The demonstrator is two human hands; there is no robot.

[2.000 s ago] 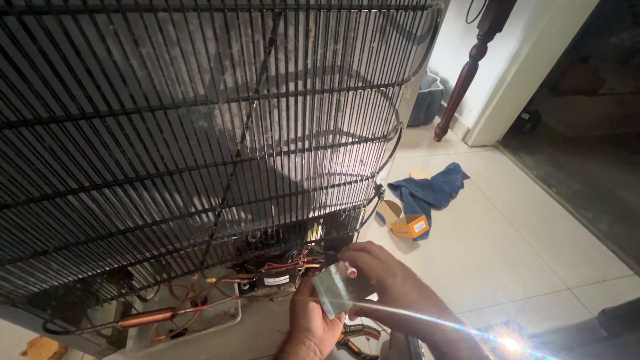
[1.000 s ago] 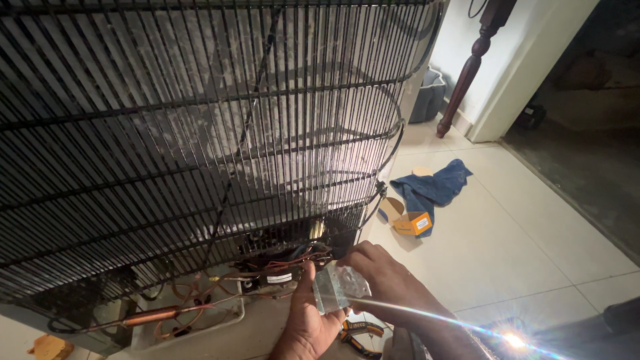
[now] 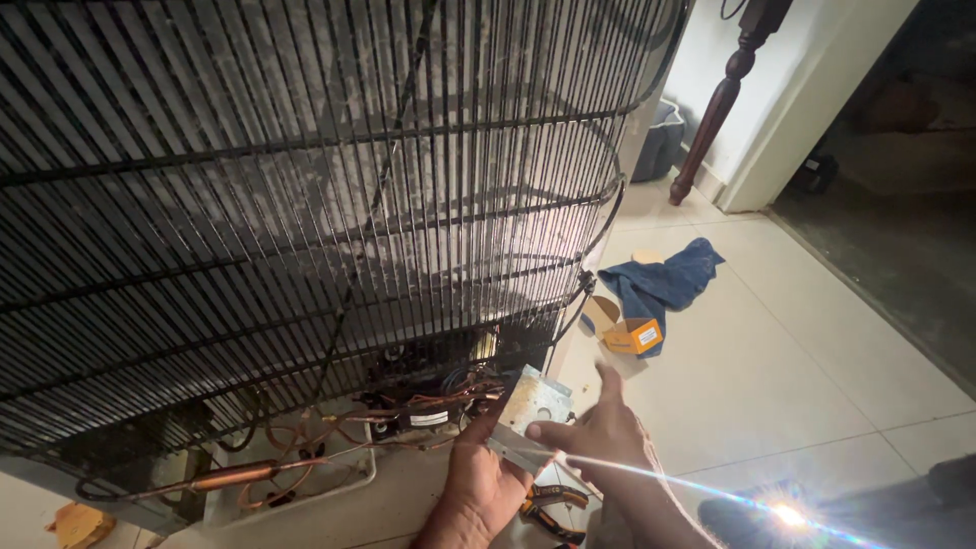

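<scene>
A small galvanized metal bracket or plate (image 3: 534, 404) with a round hole is held low in the middle of the view. My left hand (image 3: 484, 473) grips its lower left edge. My right hand (image 3: 602, 438) is at its right side, the thumb on the metal and the index finger stretched out. Behind the hands stands a refrigerator's back with a black wire condenser grille (image 3: 366, 191). Under the grille are copper tubes (image 3: 305, 457), a copper filter drier (image 3: 232, 476) and the compressor (image 3: 427, 415). Pliers with black and orange handles (image 3: 557, 507) lie on the floor below my hands.
A blue cloth (image 3: 663, 286) and an open orange cardboard box (image 3: 633, 337) lie on the tiled floor to the right. A white tray (image 3: 371, 465) sits under the tubes. Farther back are a turned wooden leg (image 3: 713, 126) and a grey bin or bag (image 3: 659, 145). A bright light (image 3: 789, 515) shines at lower right.
The metal piece has been turned in my hands, and its broad face with the hole now shows. My right index finger has extended away from it.
</scene>
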